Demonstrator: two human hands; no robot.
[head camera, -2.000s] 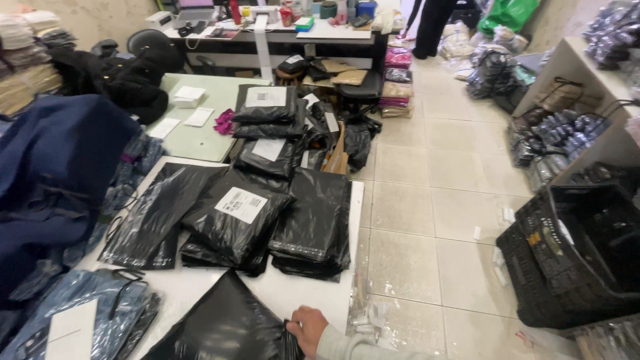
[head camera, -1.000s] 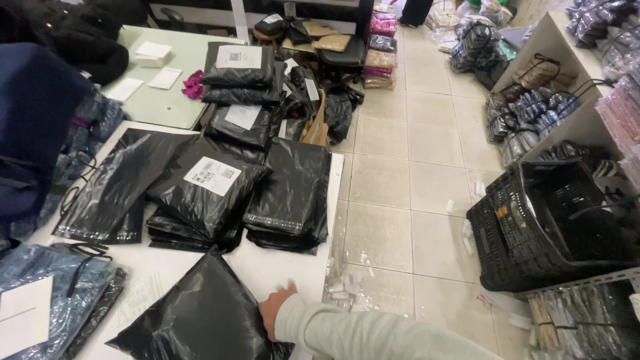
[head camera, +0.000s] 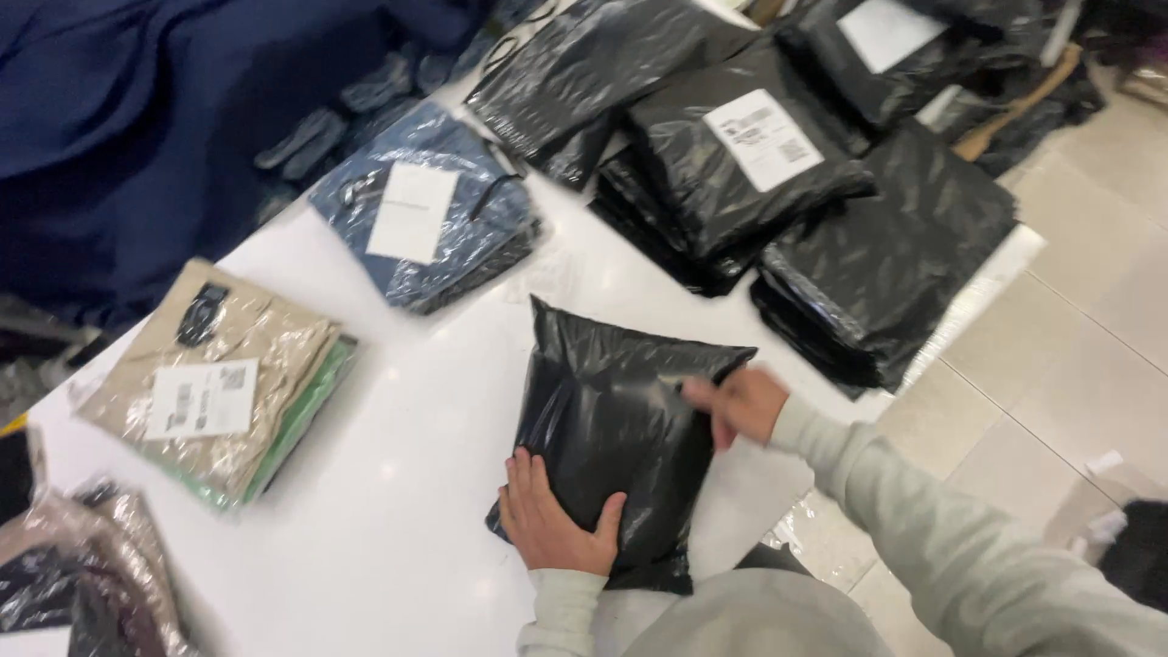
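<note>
A filled black plastic mailing bag (head camera: 620, 438) lies on the white table (head camera: 401, 520) close to my body. Fingers spread, my left hand (head camera: 559, 516) rests flat on its lower left part. My right hand (head camera: 741, 404) is at the bag's upper right edge, blurred, with its fingers partly bent; whether it pinches the plastic cannot be told. Behind the bag lies folded blue denim clothing in clear plastic (head camera: 429, 210) with a white paper on top. To the left, a beige folded garment in clear plastic (head camera: 219, 365) bears a printed label and lies over a green one.
Stacks of black mailing bags, one labelled (head camera: 693, 137) and one plain (head camera: 894, 246), fill the table's far right part. Dark blue fabric (head camera: 182, 119) is heaped beyond the left edge. Bagged clothes (head camera: 100, 566) are at the lower left. The tiled floor (head camera: 1031, 383) shows at right.
The view has swung down and left, bringing my left hand on the bag and the beige garment into sight. My right hand is still by the bag's right side.
</note>
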